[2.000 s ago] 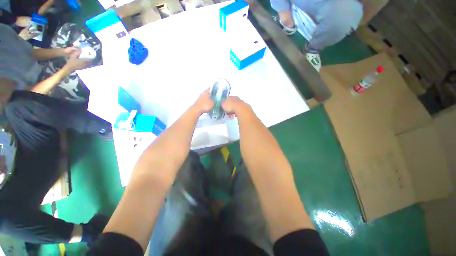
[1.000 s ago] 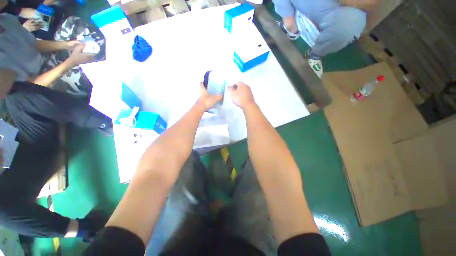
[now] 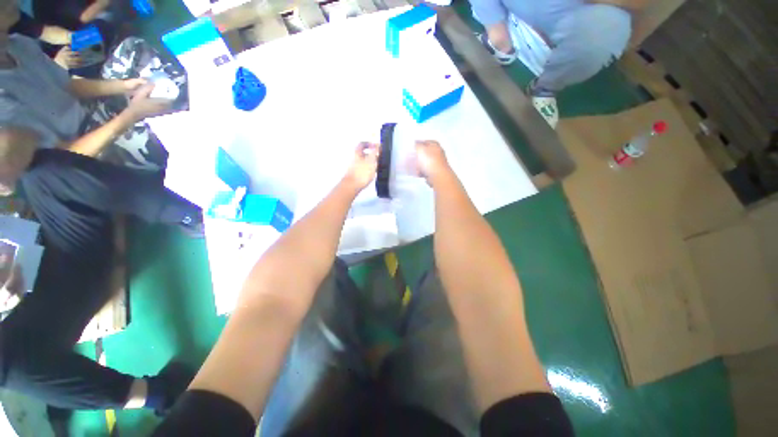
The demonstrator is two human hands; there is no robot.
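Note:
A long black device (image 3: pixel 386 160) stands out edge-on above the white table top, with a pale, shiny sleeve or film (image 3: pixel 403 166) beside it on the right; its outline is hard to see. My left hand (image 3: pixel 365 164) holds the device at its left side. My right hand (image 3: pixel 429 160) is to the right of the device, apart from it, with fingers bent together near the pale film; whether it grips the film is unclear. A white box or tray (image 3: pixel 368 233) lies at the near table edge below the hands.
An open blue box (image 3: pixel 267 211) is at the left, a crumpled blue item (image 3: pixel 248 89) further back. Blue-and-white cartons (image 3: pixel 433 99) stand at the far right and far left. People sit left and beyond. Right: cardboard (image 3: pixel 648 247), red-capped bottle (image 3: pixel 638 145).
The device has turned from its glossy, pale-reflecting face to a narrow black edge. My right hand was on it two seconds ago and is now apart, further right.

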